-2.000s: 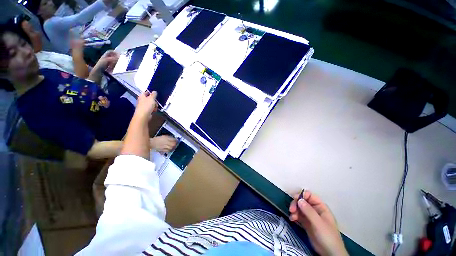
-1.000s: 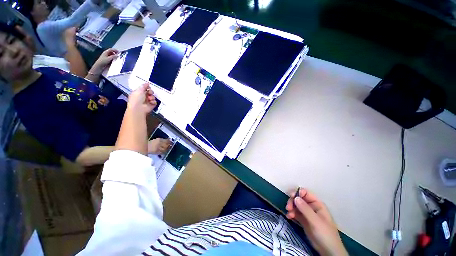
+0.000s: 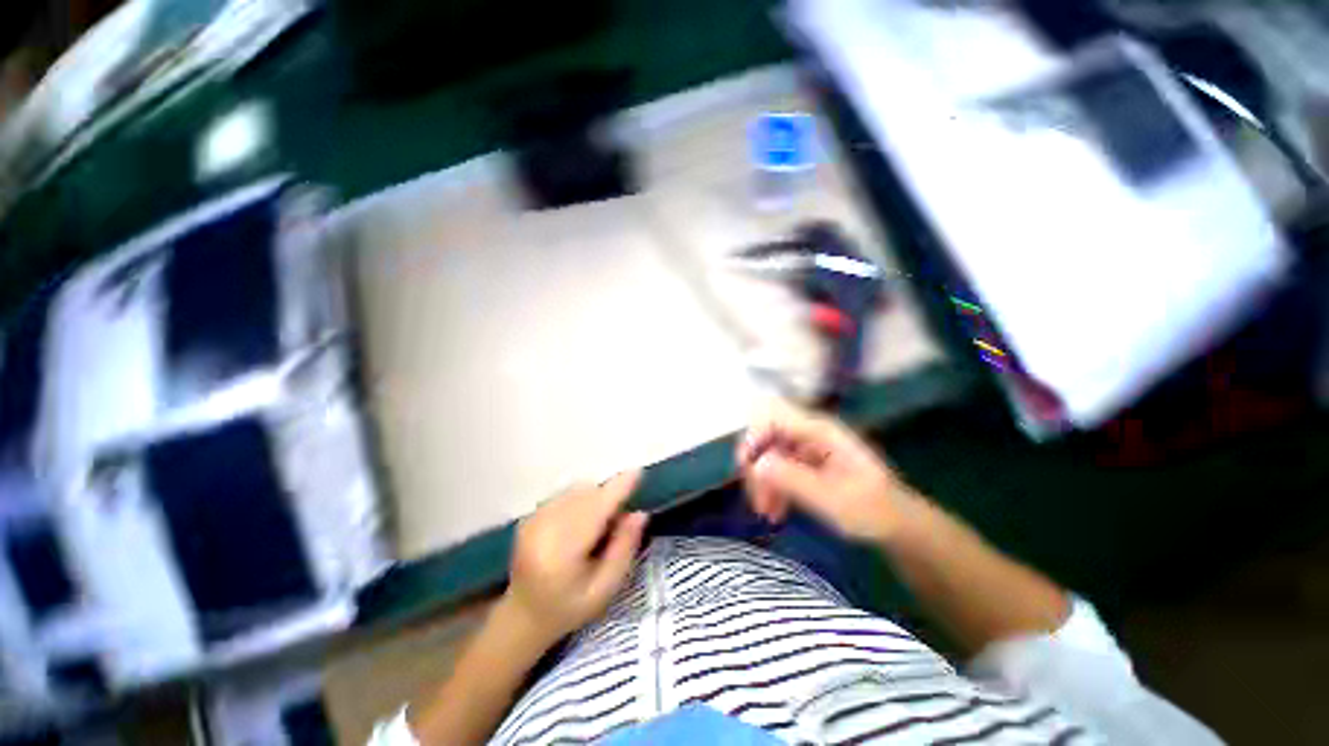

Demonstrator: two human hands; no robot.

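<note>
The frame is blurred. My left hand (image 3: 573,557) is at the bench's front edge, fingers curled; whether it holds anything cannot be told. My right hand (image 3: 806,469) is to its right at the same edge, fingertips together; a small part in them cannot be made out. The soldering gun (image 3: 838,313), black with a red trigger, lies on the beige mat (image 3: 503,350) beyond my right hand. Flat units with dark panels (image 3: 230,528) lie in stacks on the left, out of my hands' reach of contact.
A black box (image 3: 573,158) stands at the back of the bench. A blue-labelled spool (image 3: 783,139) is behind the gun. More white units (image 3: 1064,233) are stacked on the right, with coloured wires near their edge. Cardboard (image 3: 401,685) shows below the bench edge.
The view has swung right. My left hand has come back from the units on the left to near my right hand. The stack on the right has come into view.
</note>
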